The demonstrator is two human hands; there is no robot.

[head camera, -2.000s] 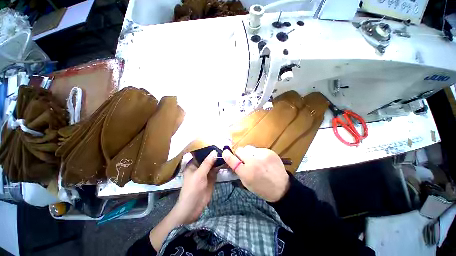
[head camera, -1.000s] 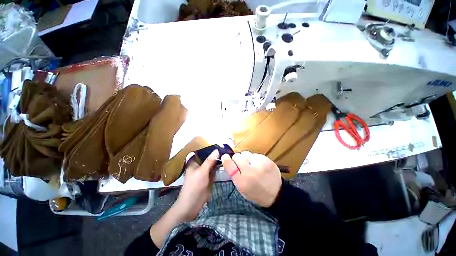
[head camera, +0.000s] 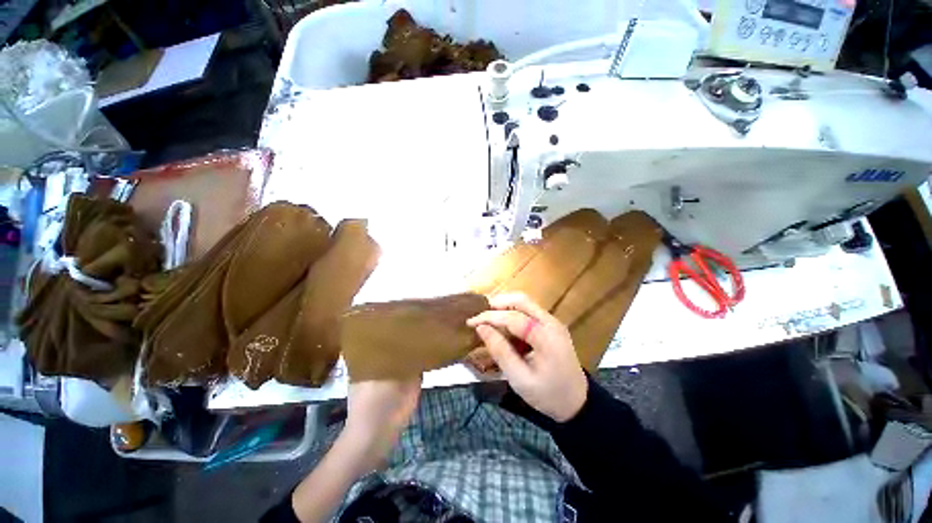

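Observation:
A brown panel (head camera: 409, 342) is held in front of me at the table's front edge, its brown face up and spread flat. My left hand (head camera: 385, 403) is under its left part; the fingers are hidden by the cloth. My right hand (head camera: 531, 352) pinches its right end between thumb and fingers, with a red band on one finger. More brown panels (head camera: 588, 276) lie fanned beside the needle area, partly behind my right hand. A fanned stack of brown panels (head camera: 261, 266) lies to the left, with pale thread on it.
A white sewing machine (head camera: 736, 153) stands at the right, with red-handled scissors (head camera: 705, 281) by it. At the left are a tied brown bundle (head camera: 87, 296), a white tie (head camera: 176, 233) and a reddish-brown board (head camera: 210, 194). A white bin (head camera: 327, 51) stands behind the table.
The panel in my hands, earlier folded with its dark side showing, is now opened out brown side up. My left hand has moved slightly left and down, under the cloth.

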